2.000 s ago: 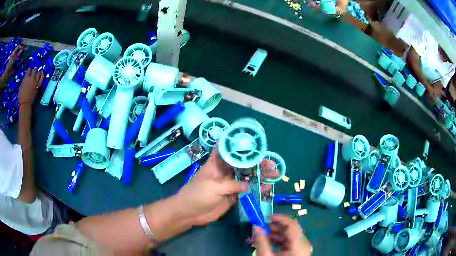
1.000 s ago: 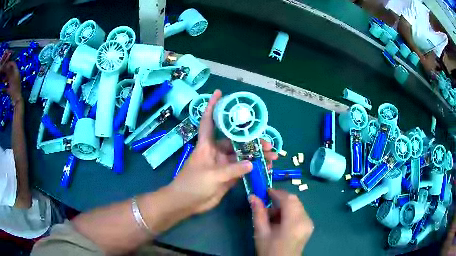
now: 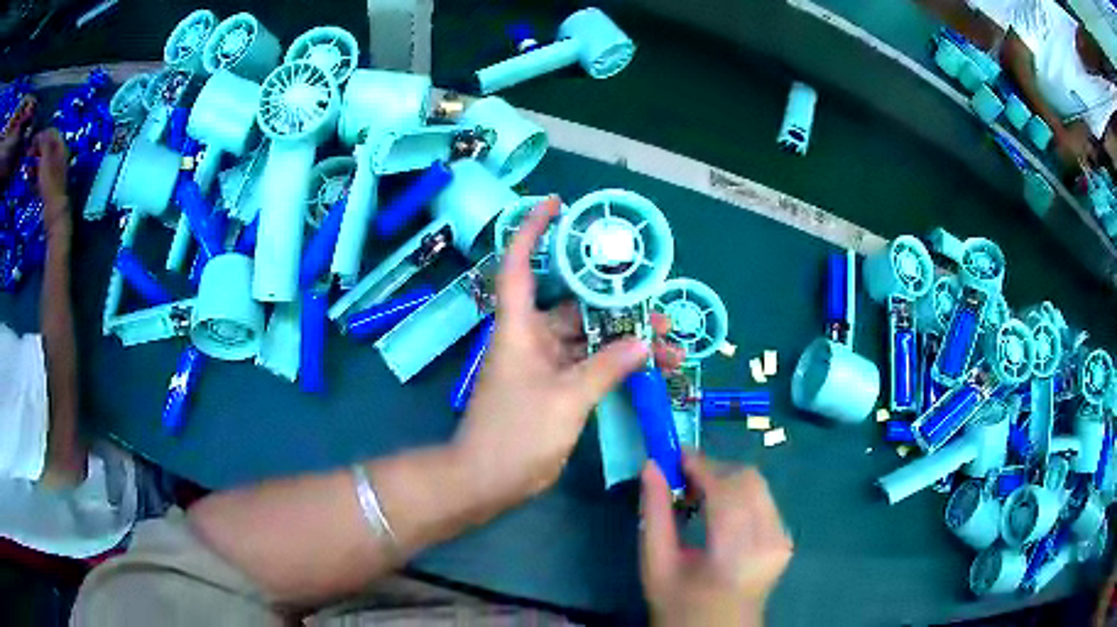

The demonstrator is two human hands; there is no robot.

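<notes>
My left hand (image 3: 533,367) holds a turquoise fan unit (image 3: 615,249) upright near the middle, its spoked round head facing up and my thumb on the upper end of the battery. My right hand (image 3: 717,539) pinches the lower end of the blue battery (image 3: 655,423). The battery lies at a slant, its lower end out of the open handle (image 3: 616,441). The circuit board (image 3: 616,326) shows between head and battery. Another fan unit (image 3: 690,319) lies just behind, partly hidden.
Fan units with blue batteries are piled at left (image 3: 279,184) and right (image 3: 980,355). Cream pads (image 3: 766,364) lie on the green surface. A conveyor behind carries a fan unit (image 3: 600,43) and a loose cover (image 3: 797,118). Other workers sit at the left edge and upper right.
One second ago the battery lay along the handle; now its lower end is tilted out to the right. Both hands still hold the unit. The fan unit on the conveyor shows farther right.
</notes>
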